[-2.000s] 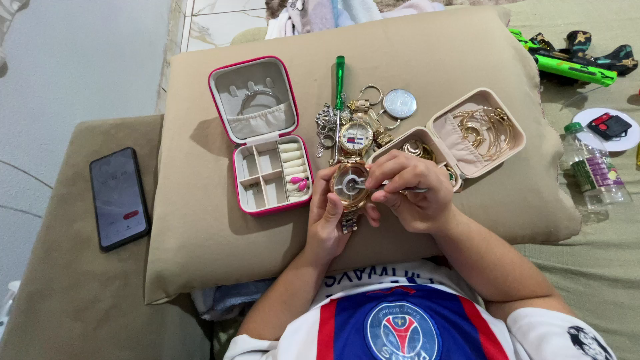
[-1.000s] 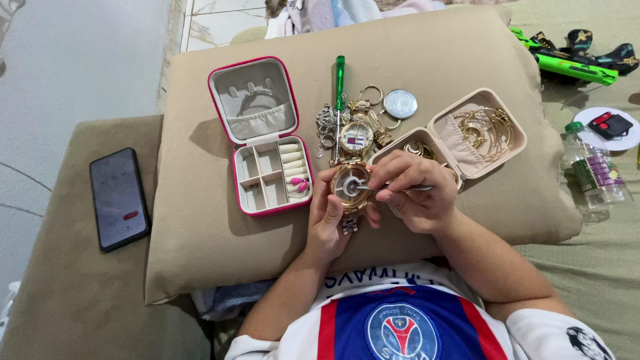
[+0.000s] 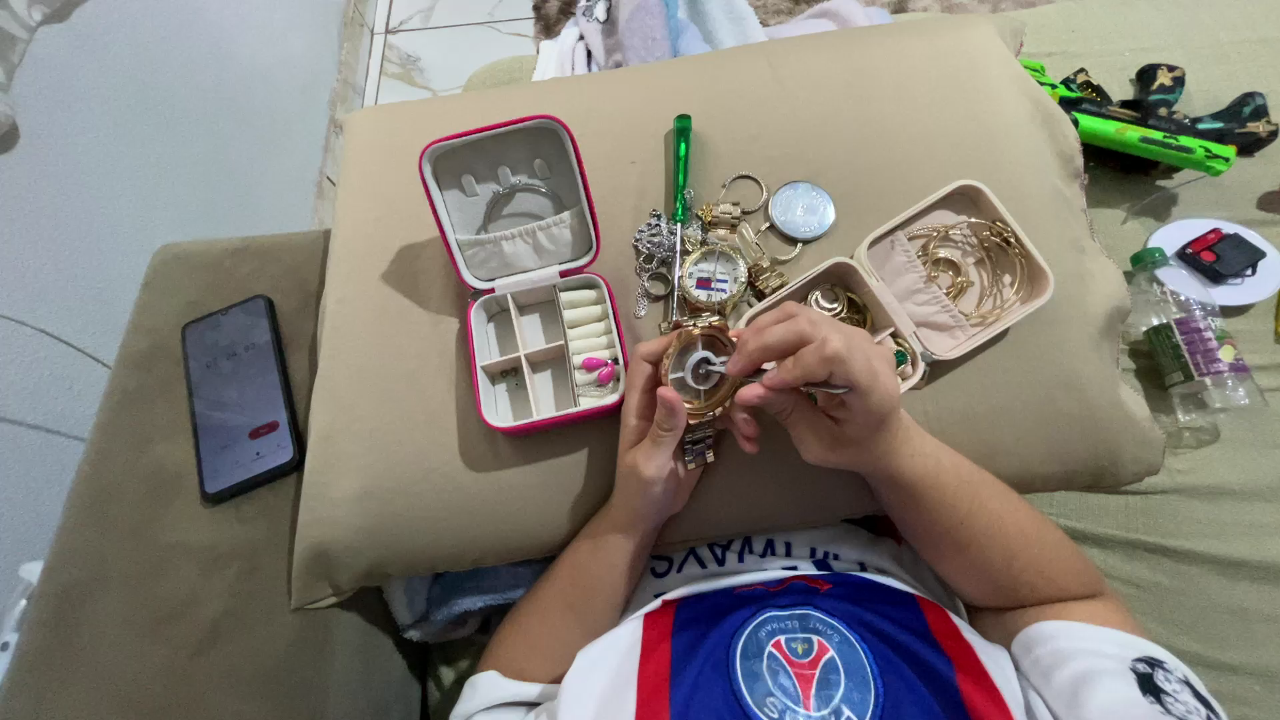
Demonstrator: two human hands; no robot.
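Observation:
Fingers of my left hand (image 3: 655,430) close around a rose-gold wristwatch (image 3: 703,400), its open case facing up and its metal band hanging below. My right hand (image 3: 825,380) pinches a slim metal tool, probably tweezers (image 3: 835,388), whose tip lies inside the case by a pale ring-shaped part (image 3: 706,369). Just above sits a gold watch with a white dial (image 3: 714,277). A green-handled screwdriver (image 3: 682,170) points toward it. Around them lie a silver chain (image 3: 655,240), a gold ring-shaped piece (image 3: 745,190) and a round silver disc (image 3: 802,210).
All this rests on a beige cushion (image 3: 400,520). A pink-edged jewelry box (image 3: 623,370) stands open at left, a cream one (image 3: 1045,290) at right. A smartphone (image 3: 240,398) lies further left. A plastic bottle (image 3: 1190,345), a white plate (image 3: 1255,290) and a green toy (image 3: 1150,140) lie right.

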